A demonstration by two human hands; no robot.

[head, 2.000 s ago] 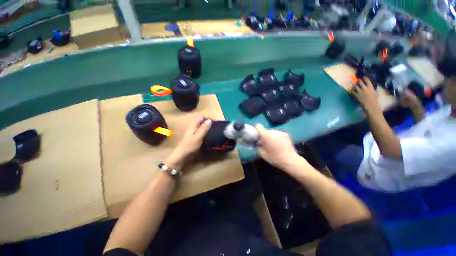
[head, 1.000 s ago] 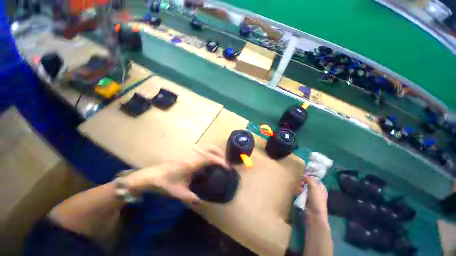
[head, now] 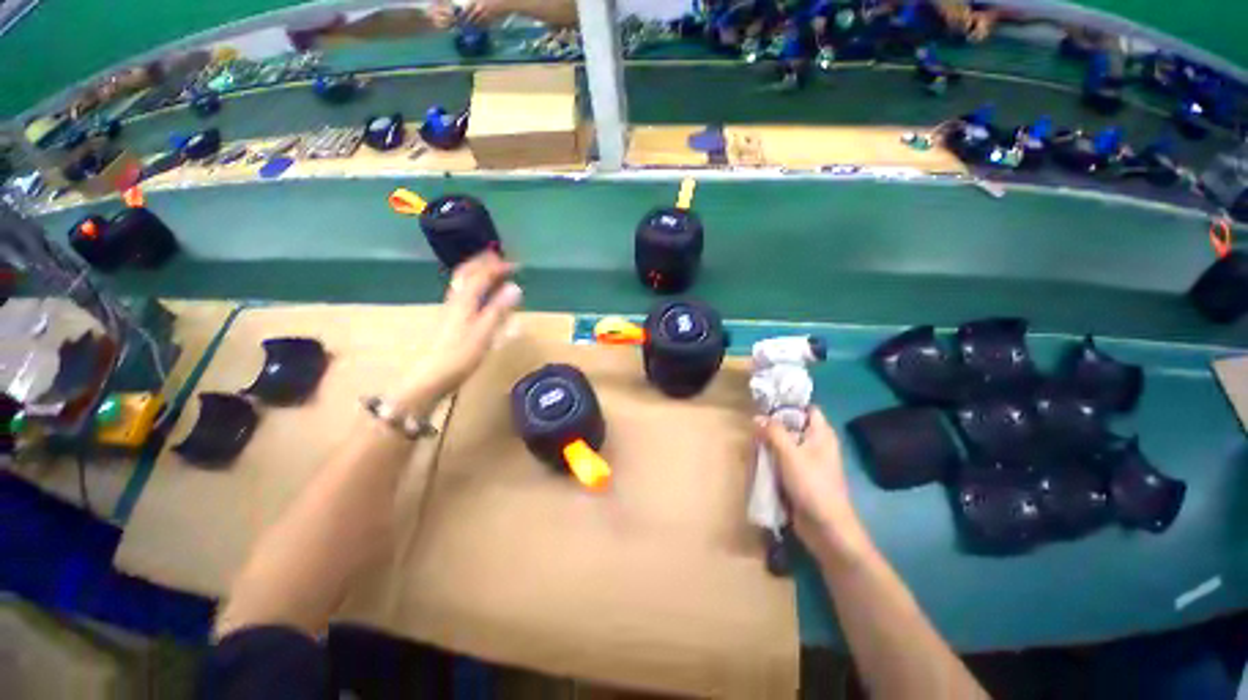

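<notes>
My left hand (head: 470, 332) reaches over the cardboard work mat (head: 657, 547) to the conveyor belt (head: 575, 233). Its blurred fingers are at the lower edge of a black portable speaker (head: 457, 226) with an orange strap; the thumb is apart and the hand looks open. My right hand (head: 805, 472) is shut on the cloth-wrapped mallet (head: 780, 383), head up, at the mat's right edge. A second speaker (head: 556, 410) stands on the mat, a third (head: 683, 347) at its back edge, another (head: 669, 249) on the belt.
Several loose black grille covers (head: 1001, 472) lie on the green surface at right. Two more (head: 288, 371) lie on the left mat. A device with a yellow-green part (head: 126, 419) is at far left. Other speakers stand on the belt's far ends. A carton (head: 524, 119) sits beyond.
The view has swung back to the front. My left hand has gone from the near mat to the belt, where a speaker now stands. My right hand still holds the mallet, now upright.
</notes>
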